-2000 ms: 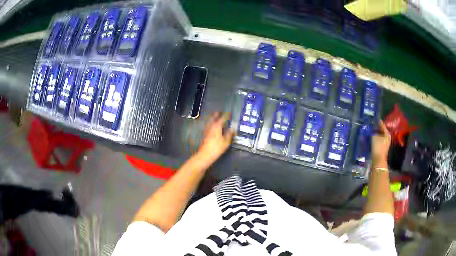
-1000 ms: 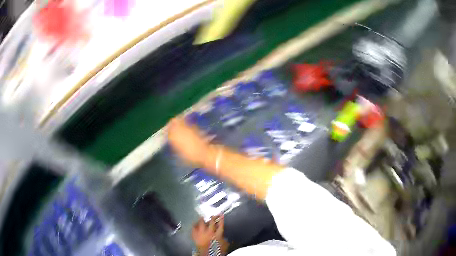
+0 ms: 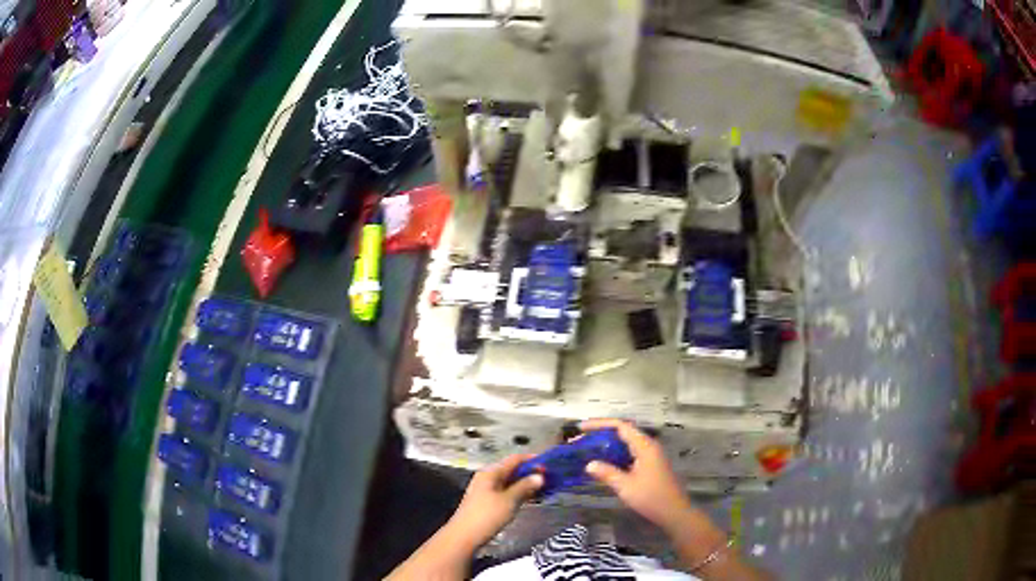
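A blue phone unit is held between both hands, in front of the machine's front edge. My left hand grips its left end. My right hand grips its right end. The twin-station machine has a blue unit in the left fixture and another in the right fixture. A blister tray with two columns of blue units lies on the dark bench at the left.
A yellow-green marker, red bags and tangled white cables lie left of the machine. A black pad and pale stick lie between the fixtures. The green conveyor runs at far left. Red stools stand at far right.
The view has swung right from the trays to the machine. My hands were at the tray before. Now both hold one blue unit in front of the machine.
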